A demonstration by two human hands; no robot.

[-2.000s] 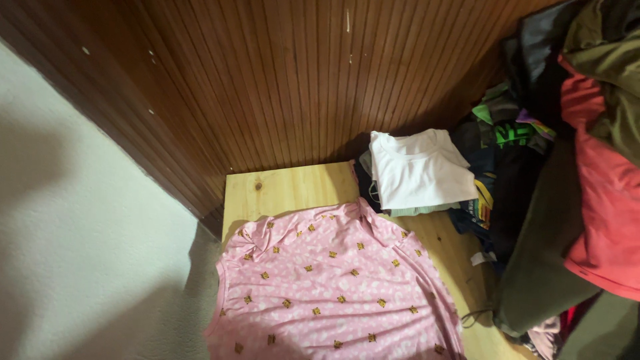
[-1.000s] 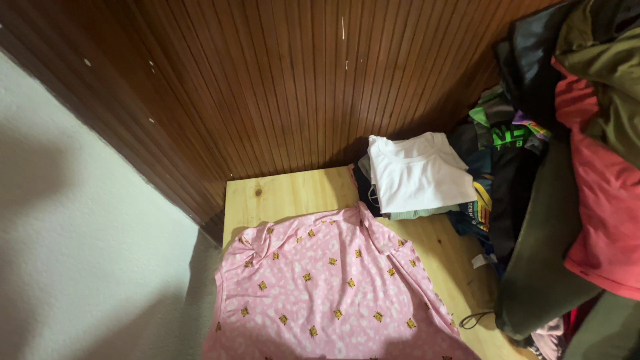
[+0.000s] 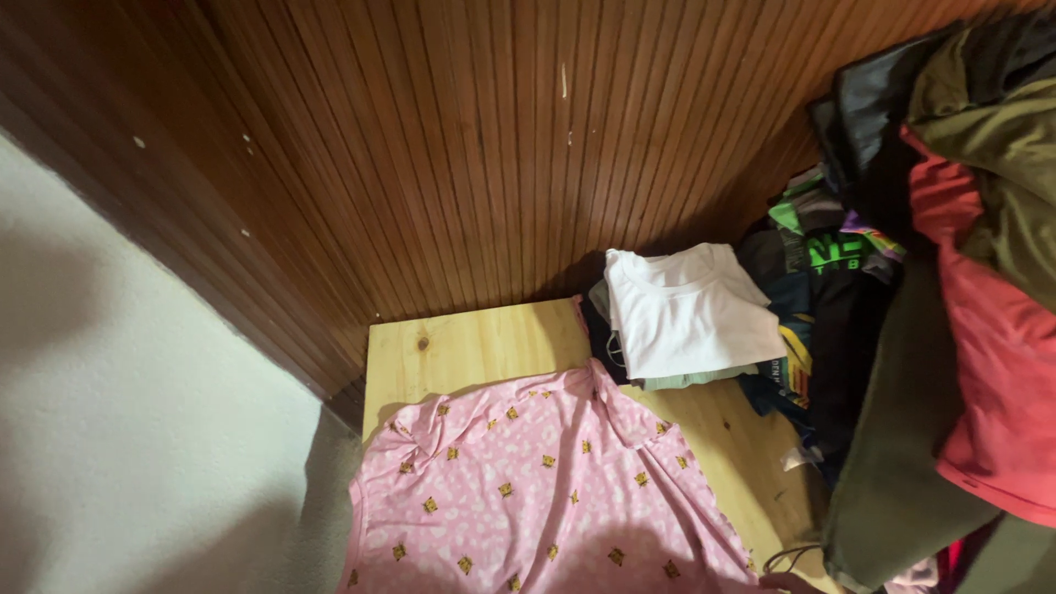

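A pink garment (image 3: 528, 495) printed with small yellow-brown animal faces lies spread on a pale wooden board (image 3: 487, 342), with soft creases and its lower part cut off by the frame. At the bottom edge, beside the garment's right side, a sliver of what looks like my right hand (image 3: 788, 582) shows; its grip is hidden. My left hand is out of view. Beyond the garment's upper right corner, a folded white T-shirt (image 3: 693, 318) tops a small stack of folded clothes, with a grey-green piece (image 3: 701, 379) beneath it.
Brown grooved wood panelling (image 3: 495, 165) rises behind the board, and a pale wall (image 3: 148, 371) stands at left. Heaped clothes fill the right side: a red garment (image 3: 998, 396), an olive one (image 3: 990, 115) and dark printed ones (image 3: 850, 330). A thin dark cord loop (image 3: 792, 554) lies near the bottom.
The pink garment's folds and right edge have shifted on the board. A sliver of hand now shows at the bottom right, where the earlier frames show none.
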